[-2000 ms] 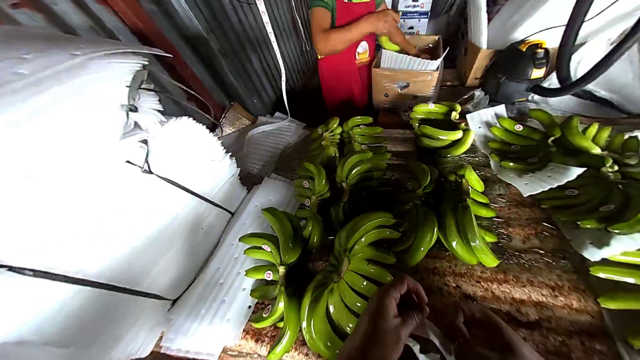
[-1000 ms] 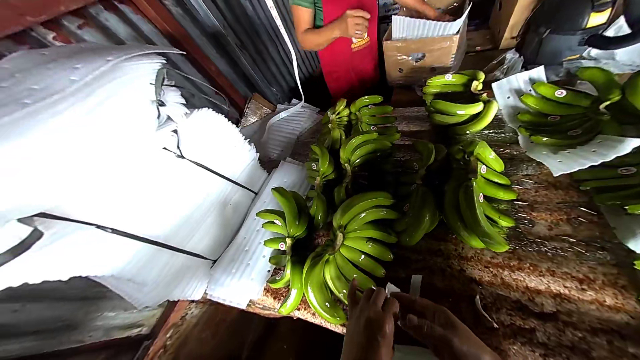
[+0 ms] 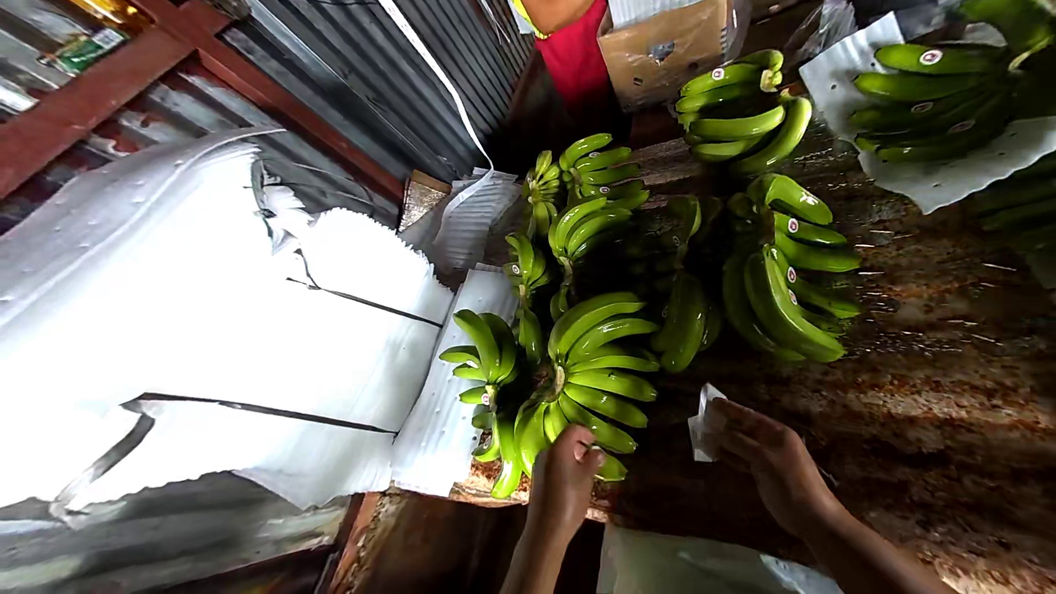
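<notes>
My left hand (image 3: 569, 466) is at the lower edge of a large hand of green bananas (image 3: 606, 371), its fingers curled together with a tiny pale bit at the fingertips. My right hand (image 3: 767, 454) pinches a small piece of white backing paper (image 3: 705, 425) over the dark wet table (image 3: 924, 429). Beside the large bunch, on its left, lies a narrower green banana bunch (image 3: 495, 363). Another banana bunch (image 3: 792, 280), with small round stickers, lies up and to the right of the paper. More bunches stand in rows behind.
A tall stack of white foam sheets (image 3: 330, 346) bound with dark straps fills the left. A cardboard box (image 3: 664, 54) stands at the back beside a person in a red apron (image 3: 573, 62). At right, a foam sheet (image 3: 932, 181) lies under bananas. A corrugated metal wall (image 3: 346, 74) rises behind.
My hands were close together a second ago and are now apart, the left against the large bunch, the right with the white paper. The view has turned toward the left stack.
</notes>
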